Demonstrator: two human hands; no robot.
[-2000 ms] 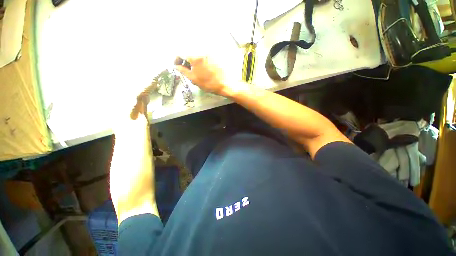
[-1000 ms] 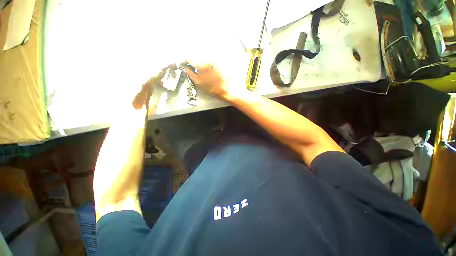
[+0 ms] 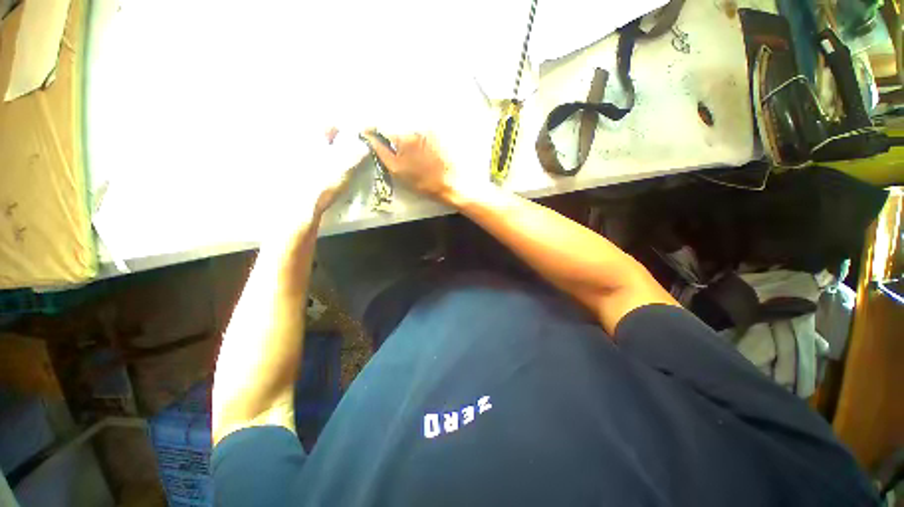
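A small silver and dark metal machine part [image 3: 382,186] is at the fingers of my right hand, near the table's front edge. My right hand [image 3: 416,163] is closed on it, with a dark bit showing at the fingertips. My left hand [image 3: 342,183] is beside it, partly washed out by glare, its fingers reaching towards the part. Whether it grips anything cannot be told. A screwdriver [image 3: 505,144] with a yellow-and-black handle lies on the table to the right, its shaft pointing away.
The white worktable [image 3: 198,178] is overexposed. A dark strap [image 3: 585,119] lies looped to the right. A dark cluttered container [image 3: 798,109] stands at the far right. A yellow covered stack [image 3: 45,178] is at the far left. A blue crate [image 3: 188,446] is below the table.
My left hand has moved right, closer to my right hand. The pale piece seen between the hands before no longer shows. My right hand stays nearly in place on the metal part.
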